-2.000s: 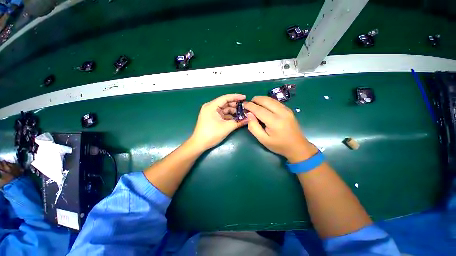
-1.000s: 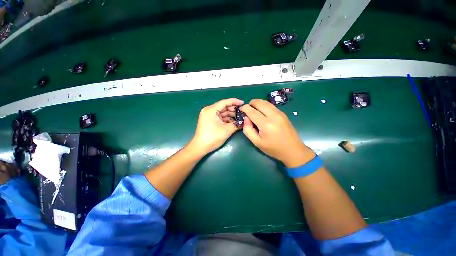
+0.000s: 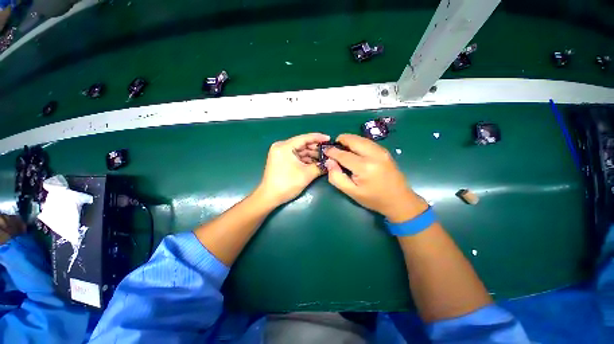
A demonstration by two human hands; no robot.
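Observation:
A small black electronic module point(image 3: 324, 156) is held above the green bench between the fingertips of both hands, partly hidden by the fingers. My left hand point(image 3: 288, 169) grips it from the left, palm turned up. My right hand point(image 3: 369, 173), with a blue band point(image 3: 411, 222) on the wrist, grips it from the right with thumb and fingers. A waiting module point(image 3: 378, 128) with a short tail lies on the bench just beyond my right hand. A separate black unit point(image 3: 486, 133) lies further right.
A white rail point(image 3: 269, 105) with a metal post point(image 3: 437, 50) borders a belt carrying several modules. At left are a black box point(image 3: 86, 269) with white cloth point(image 3: 65, 211), a dark pile point(image 3: 31, 176) and another person's sleeve point(image 3: 33, 289). A tan block point(image 3: 467, 197) lies right.
The modules on the belt have moved left, and another has appeared at the far right. Both hands stay in place on the module; the right fingers have shifted slightly over it.

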